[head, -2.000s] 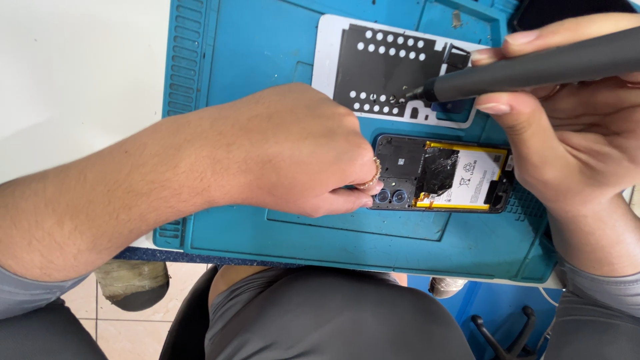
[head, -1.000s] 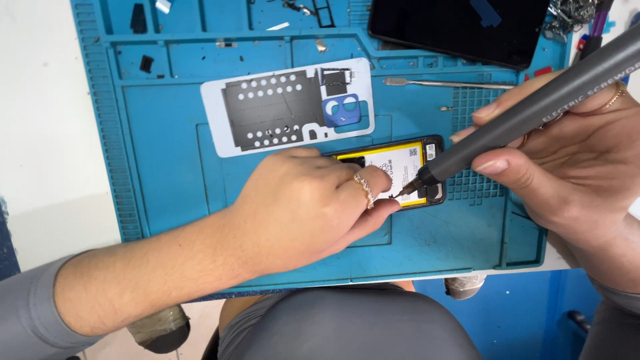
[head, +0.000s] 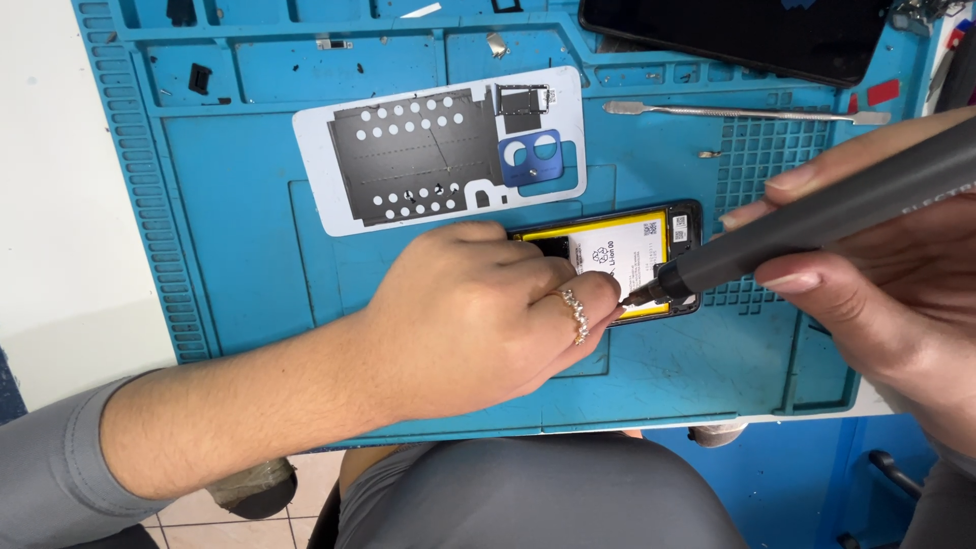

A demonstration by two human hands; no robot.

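Note:
An opened smartphone lies on the blue repair mat, its battery with yellow edging exposed. My left hand covers the phone's left part, fingers curled down at the lower edge of the battery; whether its fingertips pinch something small is hidden. My right hand grips a dark grey electric screwdriver, its tip touching or close to my left fingertips over the battery. Behind the phone lies a white-edged back cover with a dark inner sheet, a blue camera cover and a small black frame on it.
A metal spudger lies behind my right hand, near a small metal part. A dark-screened device rests at the back right. The mat's compartments hold small loose parts. Red pieces lie at the right.
My left hand has moved from the phone's camera end towards the battery. The screwdriver tip has gone from above the back cover to the battery beside my left fingers. The view has shifted.

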